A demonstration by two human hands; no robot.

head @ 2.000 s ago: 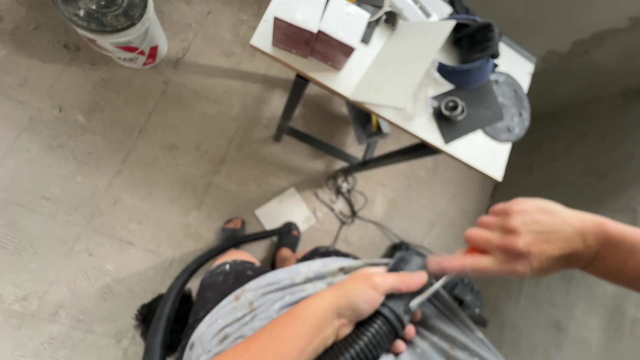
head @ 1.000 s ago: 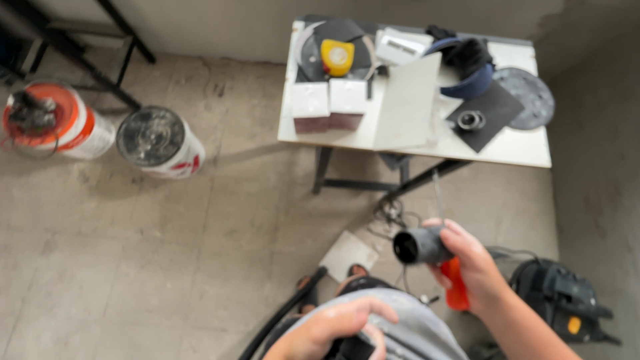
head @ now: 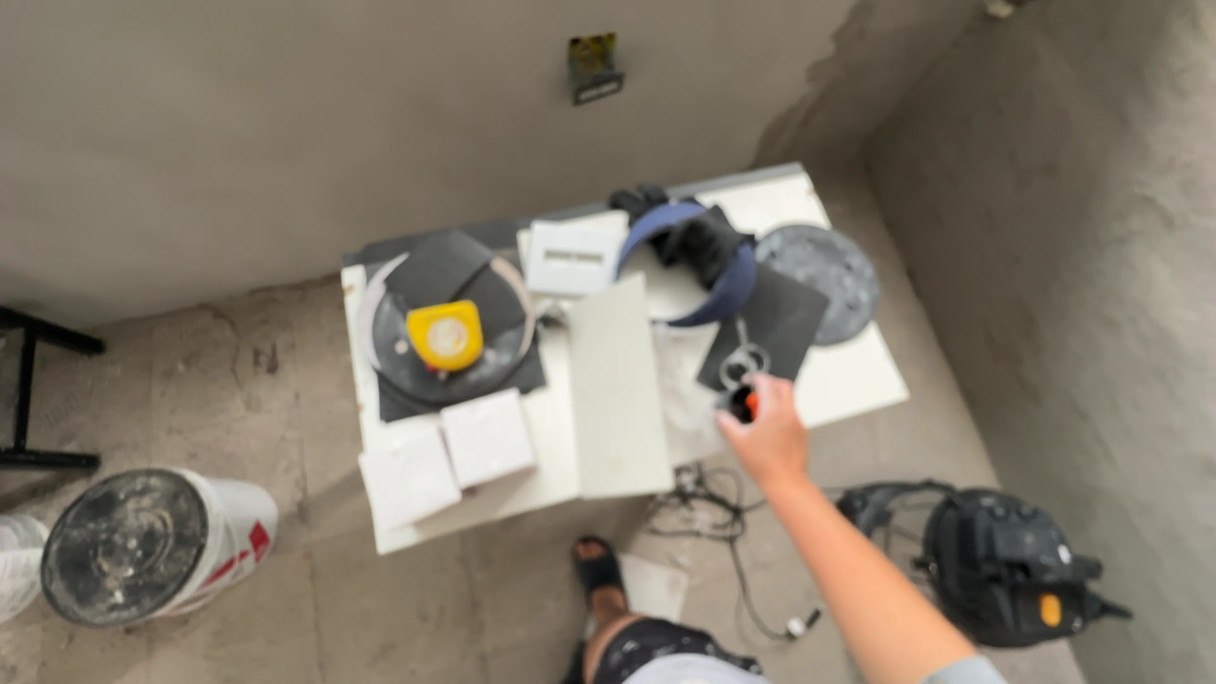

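Note:
My right hand (head: 771,432) reaches over the front edge of the white table and is closed around a black tubular hose fitting (head: 740,403) and an orange-handled tool (head: 753,403), whose thin shaft points away from me. Just beyond the fingers, a ring-shaped part (head: 744,365) lies at the near end of a dark abrasive sheet (head: 784,313). Left of the hand is a pale flat panel (head: 619,389). Behind it sits a blue headband-like item (head: 736,285) with black gloves (head: 708,242). My left hand is out of view.
On the table (head: 560,480) are a yellow tape measure (head: 446,336), white boxes (head: 489,437) and a grey disc (head: 825,285). A lidded bucket (head: 128,546) stands at left. A black vacuum cleaner (head: 1007,560) and cables (head: 731,522) are on the floor at right. A black metal frame (head: 27,389) stands far left.
My right hand has moved from near my body to the table with the fitting and the orange-handled tool. My left hand has left the view. The view has shifted toward the table and wall.

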